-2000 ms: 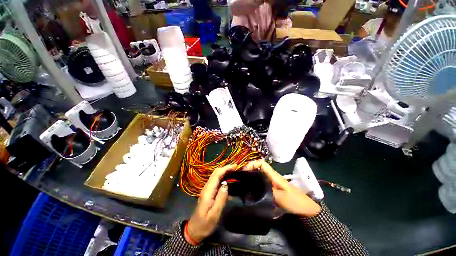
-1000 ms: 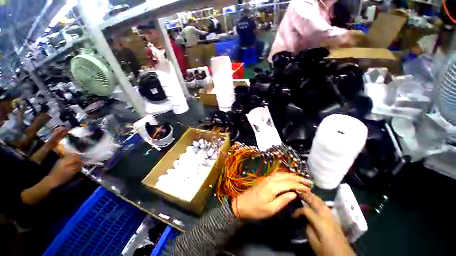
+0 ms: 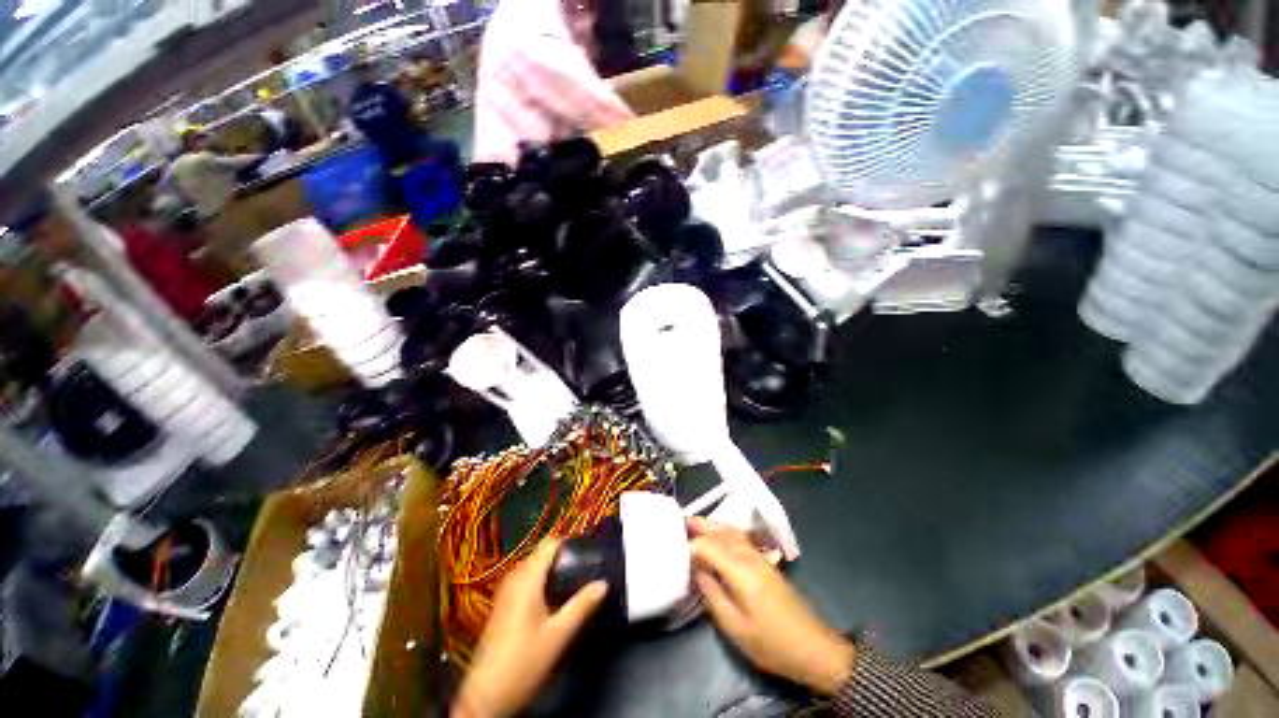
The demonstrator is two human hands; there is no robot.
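My left hand (image 3: 526, 638) holds a black cover (image 3: 589, 568) just in front of the wire bundle. My right hand (image 3: 765, 610) holds a white round housing (image 3: 655, 556) from the right. The housing and the cover are side by side and appear to touch; whether they are joined cannot be told. The orange-red wire leads (image 3: 491, 526) lie looped behind my left hand. A white bracket (image 3: 743, 498) stands just behind my right fingers, with a short lead at its right. The white cup stack (image 3: 676, 368) leans behind the wires.
The open carton of inserts (image 3: 386, 589) is at left. A black cover heap (image 3: 561, 239) lies behind. White brackets (image 3: 835, 253), a desk fan (image 3: 968, 105) and tall white shell stacks (image 3: 1192, 225) are at right. White cylinders (image 3: 1136, 659) fill a lower-right carton. A person in pink (image 3: 533, 77) stands behind.
The view has swung right. A white housing now shows between my hands beside the black cover; one second ago my hands overlapped over a dark part. My right hand has moved apart from my left.
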